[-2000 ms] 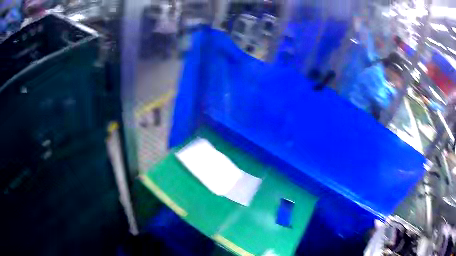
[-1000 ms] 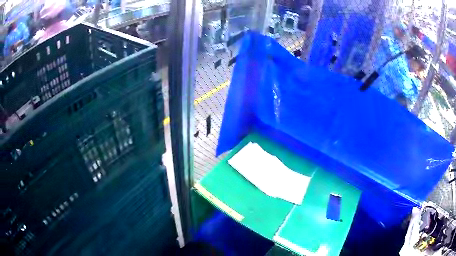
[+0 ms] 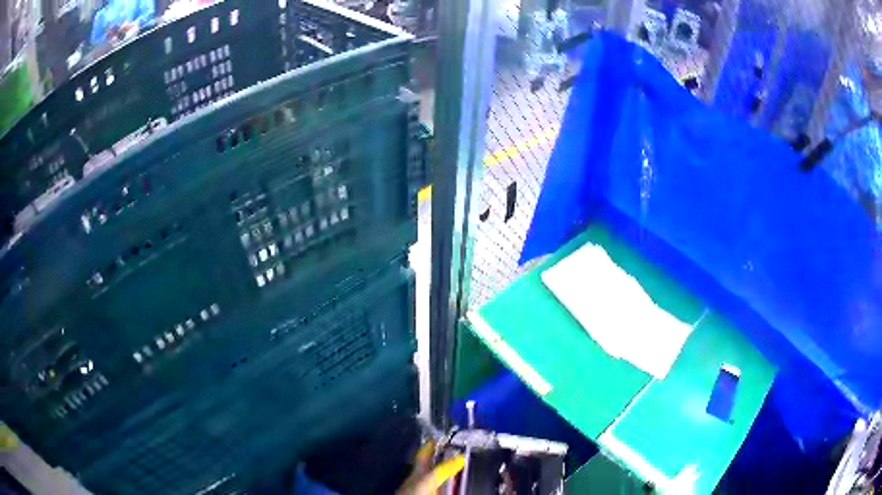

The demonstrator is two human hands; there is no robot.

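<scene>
An open unit (image 3: 517, 462) with a pale rim and dark insides shows at the bottom edge, cut off by it. My left hand (image 3: 432, 476), with a yellow finger cot, is at the unit's left edge and grips it there; most of the hand is cut off or blurred. My right hand is out of the picture. White paper (image 3: 619, 314) and a dark blue rectangle (image 3: 723, 392) lie on the green-topped stand (image 3: 542, 338).
Tall dark-green slotted crates (image 3: 193, 280) fill the left. A metal post (image 3: 456, 193) stands between them and the stand. Blue sheeting (image 3: 716, 203) rises behind the stand. Part of another unit (image 3: 856, 464) shows at the lower right edge.
The view has swung left, so the stand and sheeting sit further right and the crates fill more of the picture. My left hand and the open unit have come into view at the bottom.
</scene>
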